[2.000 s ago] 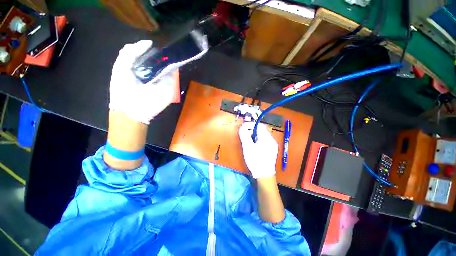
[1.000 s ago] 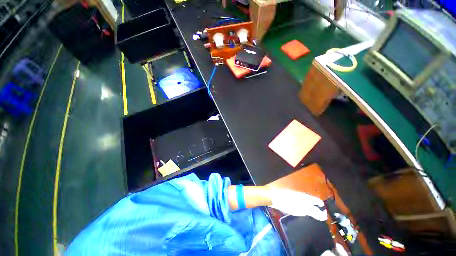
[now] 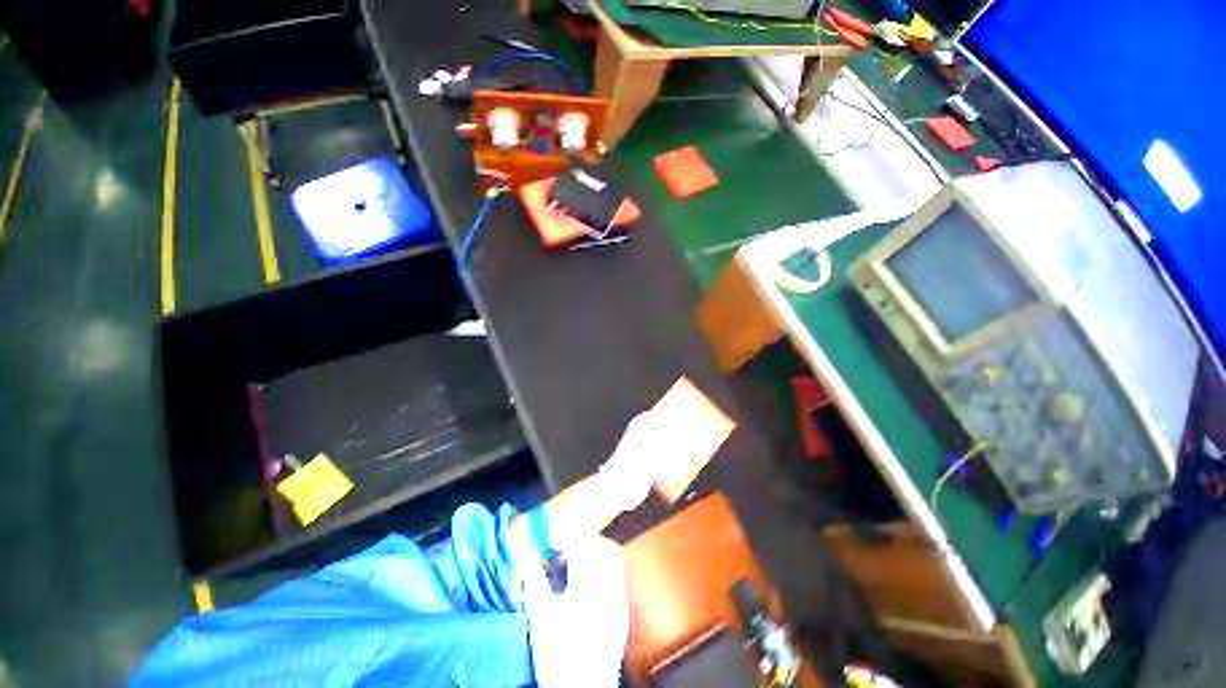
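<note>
My left hand (image 3: 637, 464), in a white glove, reaches to the salmon-orange foam pad (image 3: 698, 433) and covers its near-left side. Whether its fingers grip the pad is unclear. My right hand (image 3: 578, 618), also white-gloved, is close to the camera at the bottom, overlapping my left wrist area. Its fingers are hard to make out. A dark flat box (image 3: 709, 664) lies on the orange base board (image 3: 679, 565) at the bottom edge, partly cut off. The fixture connector block (image 3: 764, 634) stands by the box's far side.
A black box (image 3: 592, 202) lies on another foam pad farther up the bench (image 3: 565, 316), beside an orange wooden socket box (image 3: 538, 132). A large black bin (image 3: 202, 444) is left of the bench. A shelf with an instrument (image 3: 1008, 336) stands right. Red, white and yellow plugs (image 3: 867, 676) lie bottom right.
The view has shifted, with more of the instrument shelf showing. My left hand has moved from the box at the fixture to the foam pad. My right hand now shows large near my left wrist.
</note>
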